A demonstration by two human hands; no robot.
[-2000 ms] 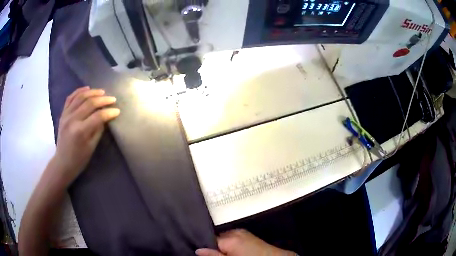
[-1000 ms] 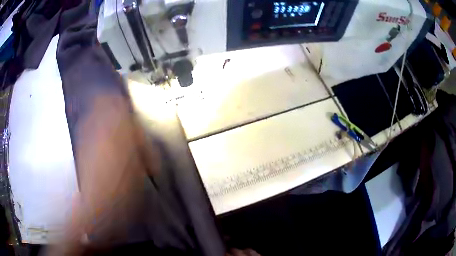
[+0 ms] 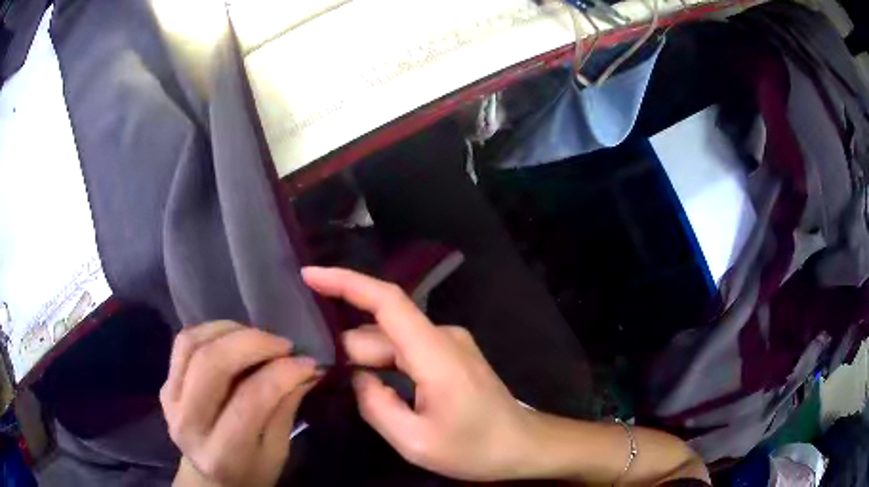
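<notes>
A grey fabric panel [image 3: 252,214] hangs from the machine bed over the table's front edge, with a maroon edge [image 3: 297,243] along its right side. My left hand [image 3: 233,395] pinches the grey panel near its lower end. My right hand [image 3: 429,385] is close beside it, index finger extended against the maroon edge, thumb and other fingers at the maroon cloth; whether they grip it is hard to tell. The needle area is out of view; only its bright light shows at the top.
The white table [image 3: 381,86] with its faint ruler scale ends in a reddish front edge. A light blue cloth piece [image 3: 572,124] hangs from it. Grey and maroon cloth [image 3: 800,209] is heaped at the right, beside a white sheet [image 3: 705,181]. Blurred snips lie at the top.
The view has tilted down, so the machine head has left the picture. My left hand has moved from on the panel down to its lower end, beside my right hand, which now shows fully.
</notes>
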